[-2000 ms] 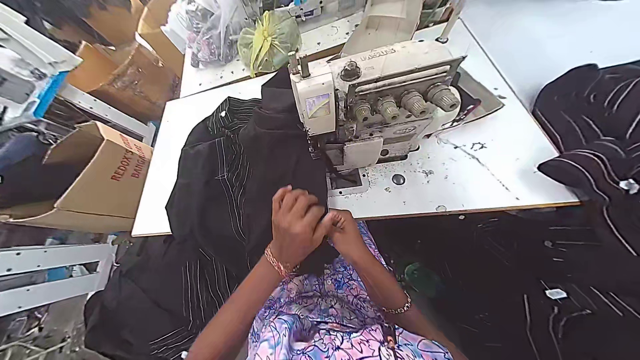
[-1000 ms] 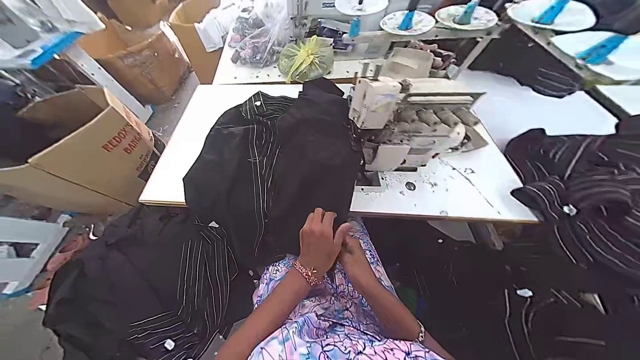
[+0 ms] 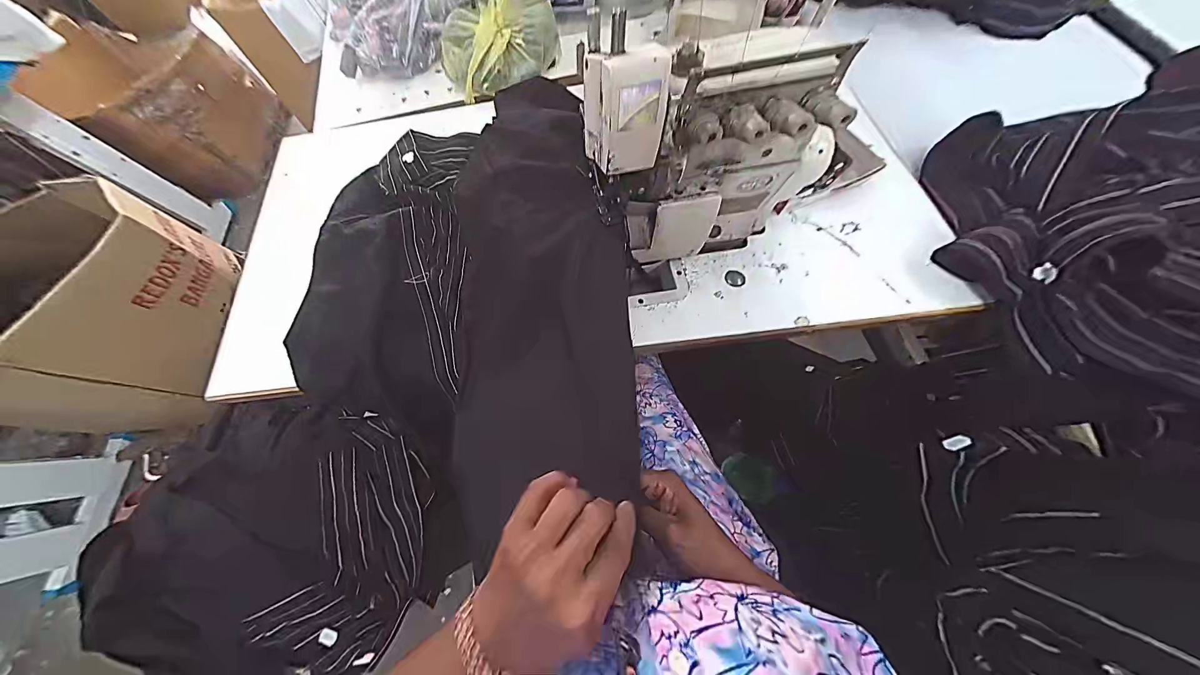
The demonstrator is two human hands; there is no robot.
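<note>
A black fabric garment [image 3: 544, 309] lies over the left part of the white sewing table, its right edge running along the needle area of an overlock sewing machine [image 3: 731, 159]. My left hand [image 3: 558, 572] grips the near end of the black cloth, below the table's front edge. Just right of it, my right hand [image 3: 689, 530] pinches the cloth's right edge, its fingertips partly hidden. Black cloth with white stripes [image 3: 436, 291] lies on the table left of the plain panel.
More striped black cloth [image 3: 347, 525] hangs at the table's left front. Heaped striped garments [image 3: 1087, 234] lie at the right, with dark cloth below. A cardboard box [image 3: 112, 309] stands at the left. A tied bag [image 3: 497, 47] sits behind the machine.
My hands were close together a second ago; now they are a little apart on the cloth. The plain black cloth now stretches straighter from the machine to my hands. The view has shifted.
</note>
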